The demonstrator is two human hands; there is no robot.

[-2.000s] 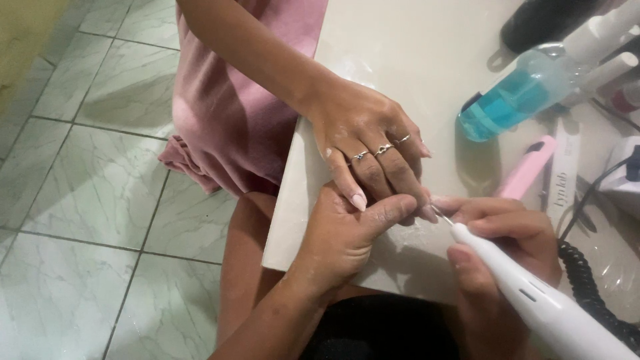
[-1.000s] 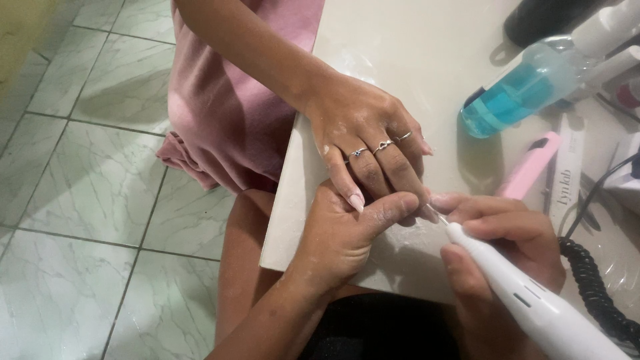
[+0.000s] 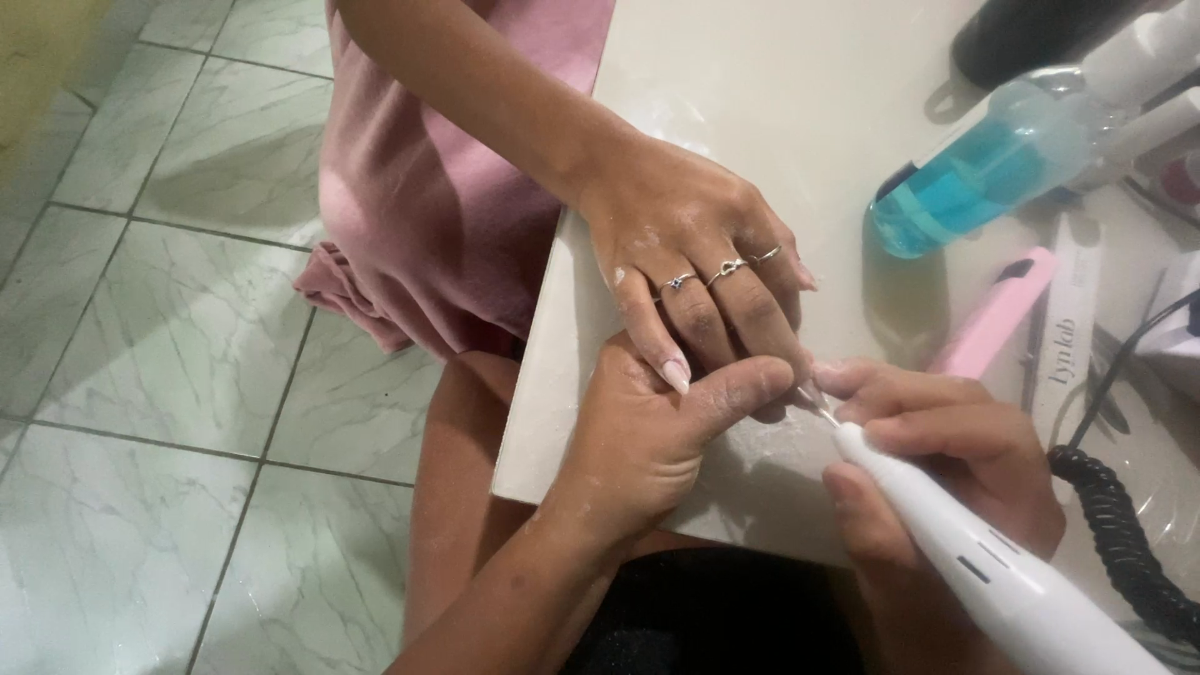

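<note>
My left hand (image 3: 647, 441) holds the fingers of another person's hand (image 3: 694, 234), its thumb lying over them and its own fingers mostly hidden beneath. That hand rests palm down and wears several thin silver rings (image 3: 727, 270); a long pale nail (image 3: 675, 375) shows on its little finger. My right hand (image 3: 947, 441) grips a white electric nail drill handpiece (image 3: 975, 553). The thin metal bit (image 3: 825, 410) meets a fingertip of the other person, where the exact contact is partly hidden.
Right of the hands on the white table (image 3: 797, 75) lie a pink tool (image 3: 996, 314), a nail file (image 3: 1066, 319) bearing writing and a coiled black cord (image 3: 1116, 534). A bottle of blue liquid (image 3: 984, 178) and a dark container (image 3: 1031, 37) are farther back. The person's pink clothing (image 3: 441, 187) hangs at the left.
</note>
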